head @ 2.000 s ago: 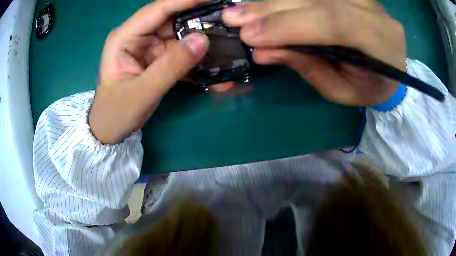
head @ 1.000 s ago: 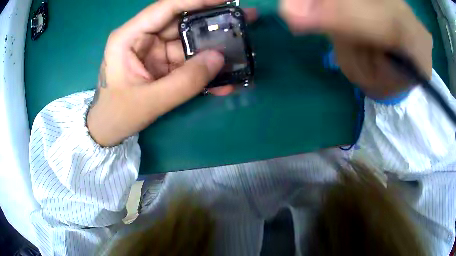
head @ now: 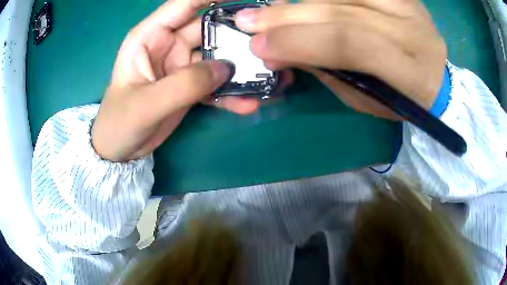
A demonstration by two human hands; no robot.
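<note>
A black rounded-square watch housing (head: 242, 88) with silver pins at its corners is held above the green mat. Its centre plate (head: 236, 53) shines bright white. My left hand (head: 161, 83) grips the housing, with the thumb on its lower left part and fingers behind it. My right hand (head: 356, 53) is over the housing's upper right, with fingertips at its top edge. It holds black tweezers (head: 406, 108), whose rear end points down to the right. The tweezer tips are hidden by the fingers.
Another black housing (head: 41, 23) lies at the far left of the green mat (head: 267, 150). A white edge (head: 14, 111) runs down the left side. A blue wrist strap (head: 443, 93) with a thin cord is on my right wrist.
My right hand moved away to the upper right, then came back to the housing with the tweezers. The housing's centre turned from dark grey to bright white. My left hand still holds it.
</note>
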